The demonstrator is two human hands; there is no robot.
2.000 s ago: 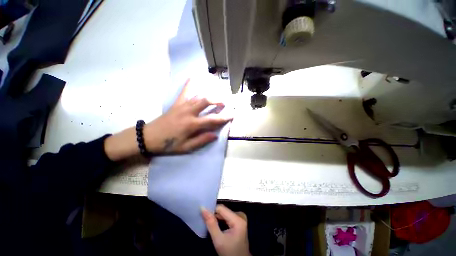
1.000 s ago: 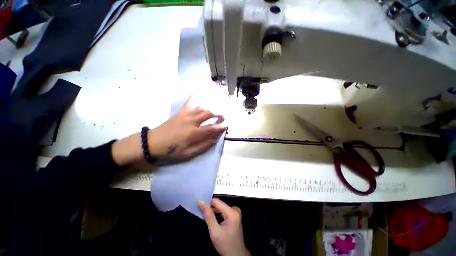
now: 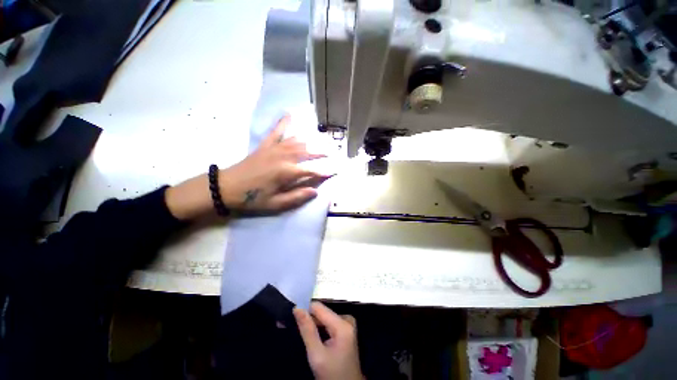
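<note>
A long cut panel [image 3: 271, 249], pale backing side up, runs under the sewing machine's lit end and down over the table's near edge. A black piece [image 3: 269, 306] shows at its lower end. My left hand [image 3: 278, 178], with a dark bead bracelet, lies flat on the panel with fingers spread, left of the presser foot [image 3: 378, 165]. My right hand [image 3: 330, 338] pinches the panel's lower right corner between thumb and fingers, below the table edge. Glare hides the panel's edge near the needle.
The white machine head [image 3: 475, 82] spans the upper right. Scissors with dark red handles [image 3: 531, 256] lie right of the needle. Black cut panels [image 3: 78, 56] lie at far left. Below the table at right are a white tray with a pink item [image 3: 495, 358] and a red bundle [image 3: 603, 338].
The panel has moved up and away from me, its far end now showing grey beyond the needle area. The black piece has come into view at its near end. Both hands keep their places on it.
</note>
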